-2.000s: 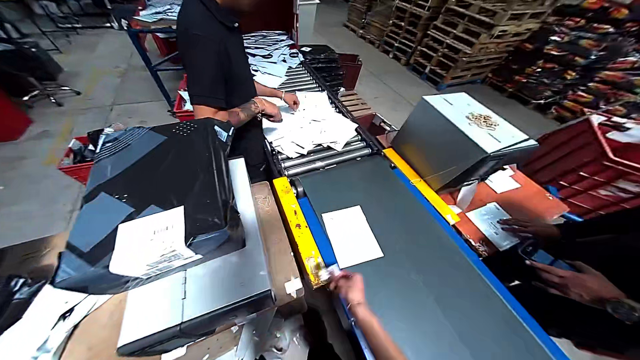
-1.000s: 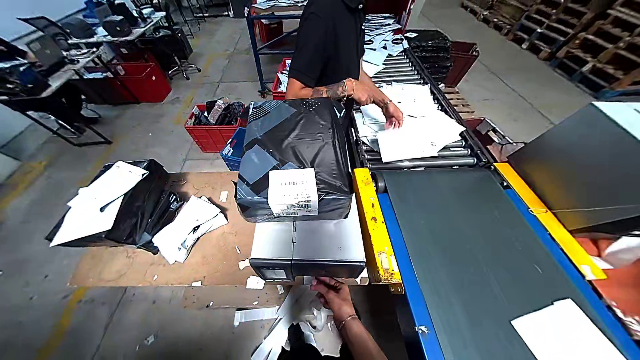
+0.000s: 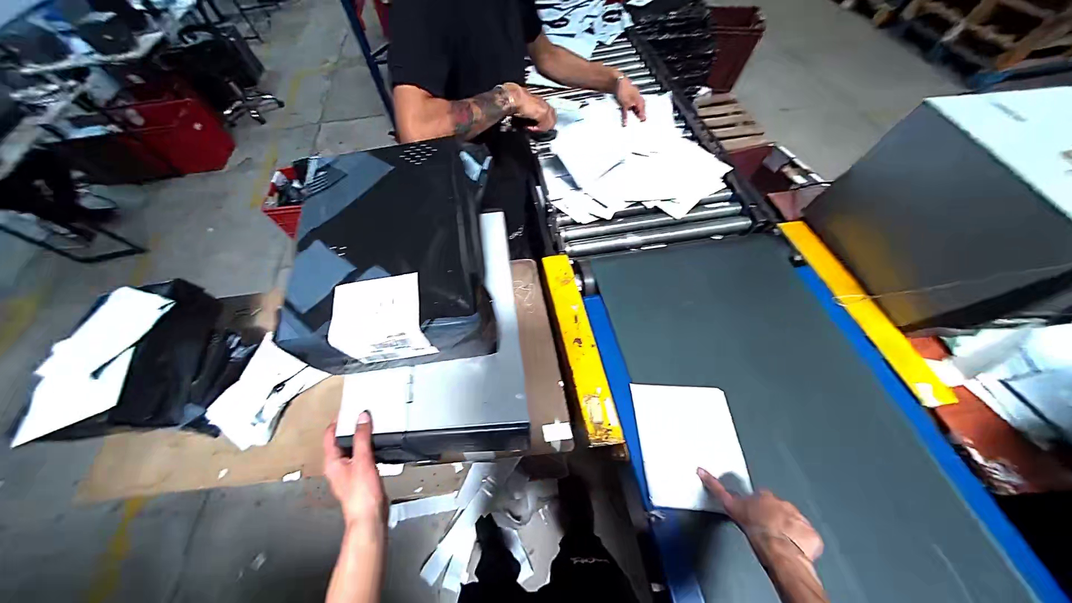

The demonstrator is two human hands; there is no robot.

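Observation:
My left hand (image 3: 358, 477) rests at the near left corner of a silver-grey flat box (image 3: 461, 406), thumb on its top and fingers at its side. On that box lies a parcel wrapped in black plastic (image 3: 394, 226) with a white label (image 3: 377, 318). Over the conveyor belt, my right hand (image 3: 770, 519) touches the near right corner of a white sheet or flat envelope (image 3: 691, 444) with a finger. This white piece lies flat at the belt's left edge. Whether the right hand grips it cannot be told.
A co-worker's hands (image 3: 628, 100) are over white papers (image 3: 628, 159) on the roller conveyor (image 3: 662, 230). Yellow guards (image 3: 582, 352) edge the belt (image 3: 720, 310). A large grey box (image 3: 930, 209) stands right. Black parcels with papers (image 3: 159, 360) lie left; paper strips (image 3: 465, 519) hang near my feet.
One second ago a hand was at the silver-grey box's near edge; now my left hand is at its left corner and my right hand touches a white piece on the belt. The view has shifted.

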